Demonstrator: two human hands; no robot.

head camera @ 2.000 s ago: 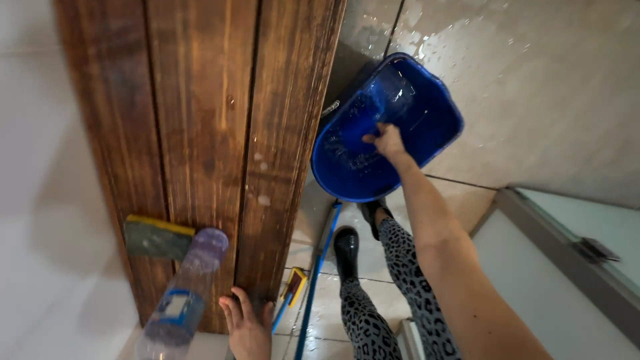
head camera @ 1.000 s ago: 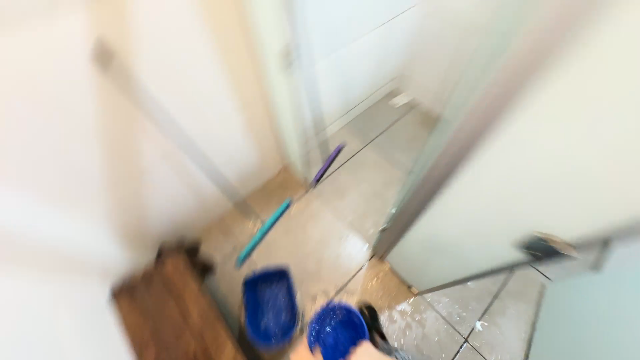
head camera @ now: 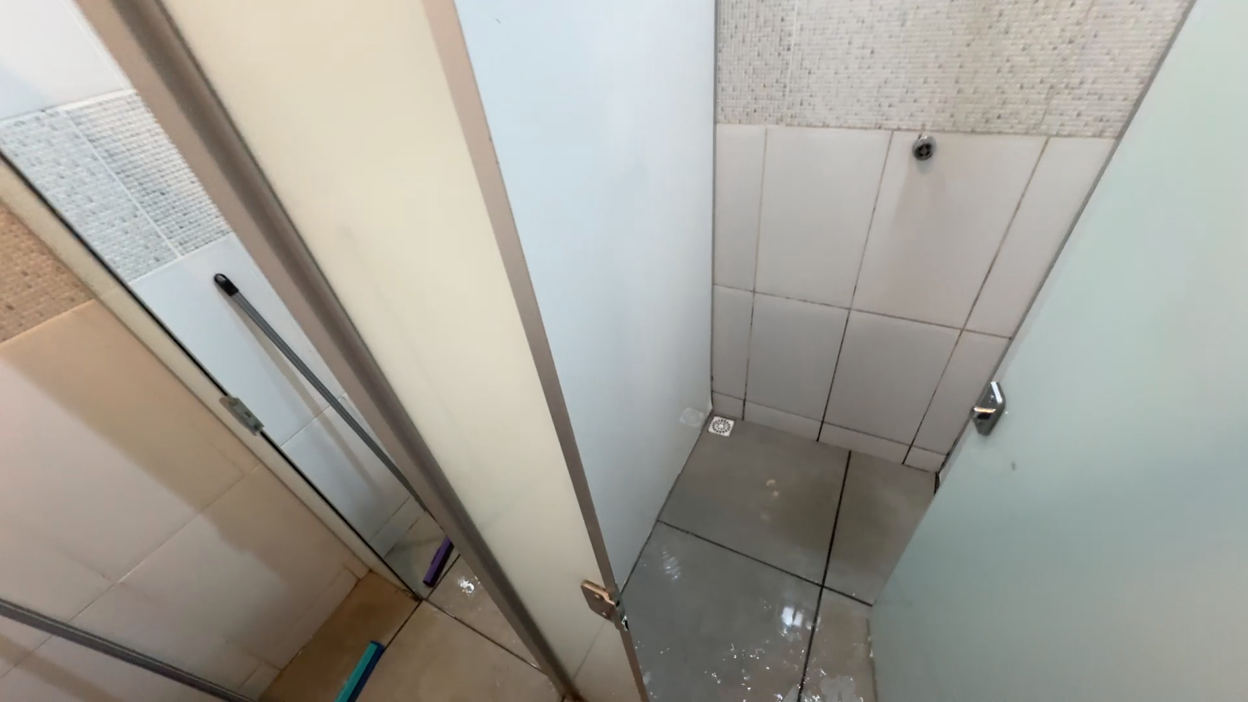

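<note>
Neither my left hand nor my right hand is in view, so what they hold is hidden. A purple squeegee head [head camera: 439,563] rests on the floor at the lower left; a dark pole [head camera: 317,380] with a black cap leans against the tiled wall above it. A teal squeegee head [head camera: 360,673] lies at the bottom edge, near another dark pole [head camera: 112,651]. The grey tiled floor [head camera: 741,604] of the stall looks wet, with splashes and glints.
Frosted glass panels [head camera: 1102,458] stand at the right and centre, with metal hinges [head camera: 602,602] and a chrome fitting [head camera: 988,408]. A square floor drain [head camera: 721,426] sits in the stall's far corner. A round metal fitting [head camera: 923,148] is on the tiled wall.
The view has swung away from the wooden boards and blue tub to the glass stall. My hands, one second ago at a blue container low in view, are out of sight.
</note>
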